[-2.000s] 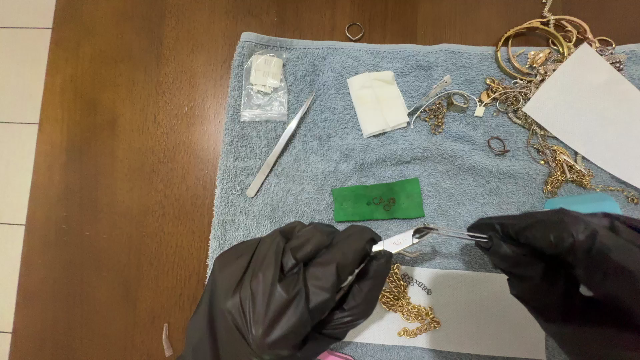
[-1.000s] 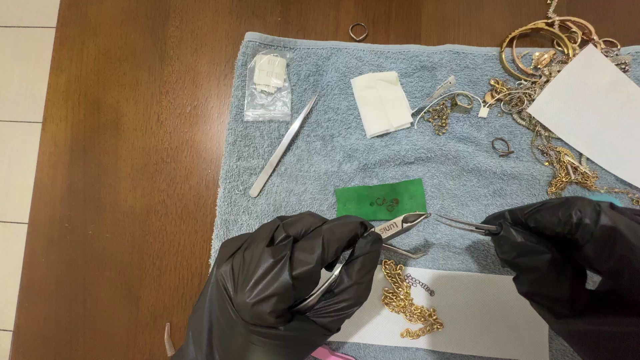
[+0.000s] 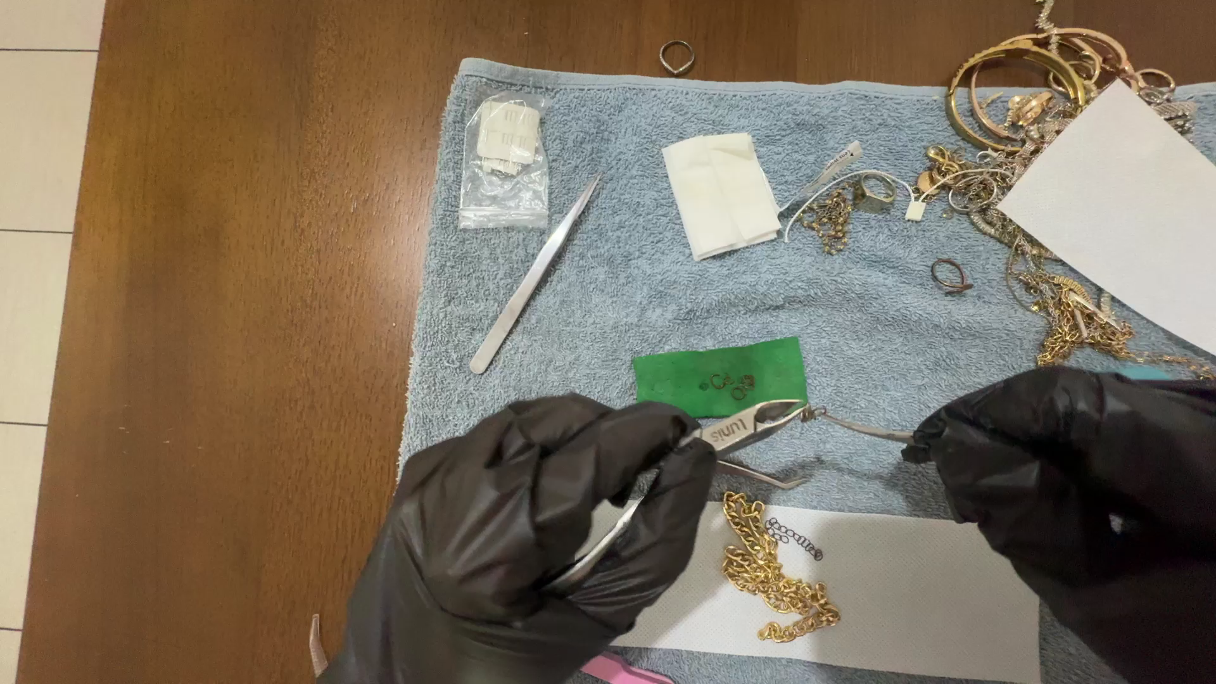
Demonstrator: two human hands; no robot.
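Observation:
Black gloves cover both hands. My left hand [image 3: 560,532] grips a pair of metal cuticle nippers [image 3: 750,427], whose jaws point right. A slim bent-tip tool [image 3: 860,426], apparently tweezers, is pinched in my right hand [image 3: 1073,503]; its tip meets a tiny dark ring or link [image 3: 810,413] at the nipper jaws. Just behind the jaws lies a green strip [image 3: 684,375] with several small dark rings on it. Another bent metal tip [image 3: 774,478] shows below the nippers. Nearer me, a gold-coloured chain [image 3: 774,579] and a short dark chain [image 3: 796,540] rest on a white sheet [image 3: 921,579].
A blue towel [image 3: 608,294] covers part of the wooden table [image 3: 228,285]. On it are straight tweezers [image 3: 537,275], a clear bag [image 3: 503,161], a folded white cloth [image 3: 724,195] and a dark ring [image 3: 950,275]. Tangled jewellery [image 3: 1073,304] lies right, partly under white paper [image 3: 1130,218].
Two seconds ago the nippers and the right-hand tool overlapped; one second ago their tips stood slightly apart. Now the tips are close together again, with a tiny dark ring or link between them.

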